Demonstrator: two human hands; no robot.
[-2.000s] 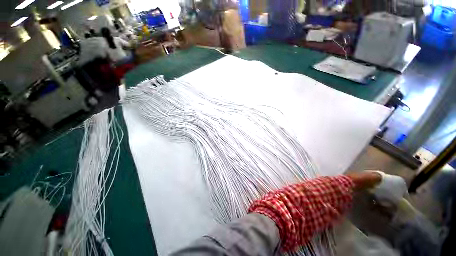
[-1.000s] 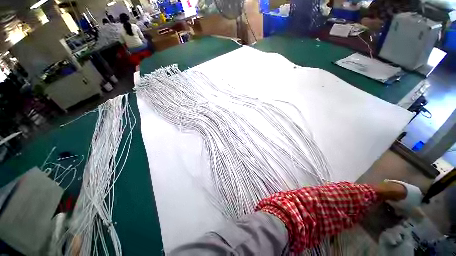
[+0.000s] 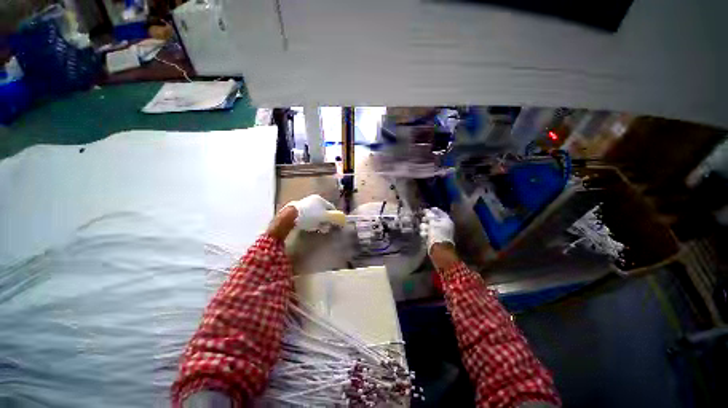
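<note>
My left hand (image 3: 314, 213), in a white glove with yellowish fingertips or a yellowish item, is at the left side of the small silver fixtures (image 3: 383, 229). My right hand (image 3: 437, 228), also gloved in white, is at their right side with its fingers bent. The view is too blurred to tell whether either hand holds anything. White cables (image 3: 319, 331) with dark-red and silvery ends lie below, across the corner of a cream board (image 3: 355, 299).
A white covering sheet (image 3: 183, 171) with more cables lies at left, over a green bench. Blue machine parts (image 3: 523, 195) stand right of the fixtures. A brown carton (image 3: 658, 215) with tangled white cables (image 3: 599, 235) is at far right. The white cabinet (image 3: 447, 60) spans the top.
The view has swung right, from the bench and spread cables to the machine. Both gloved hands now show at the fixtures; before, one checked sleeve and gloved hand showed clearly at lower right.
</note>
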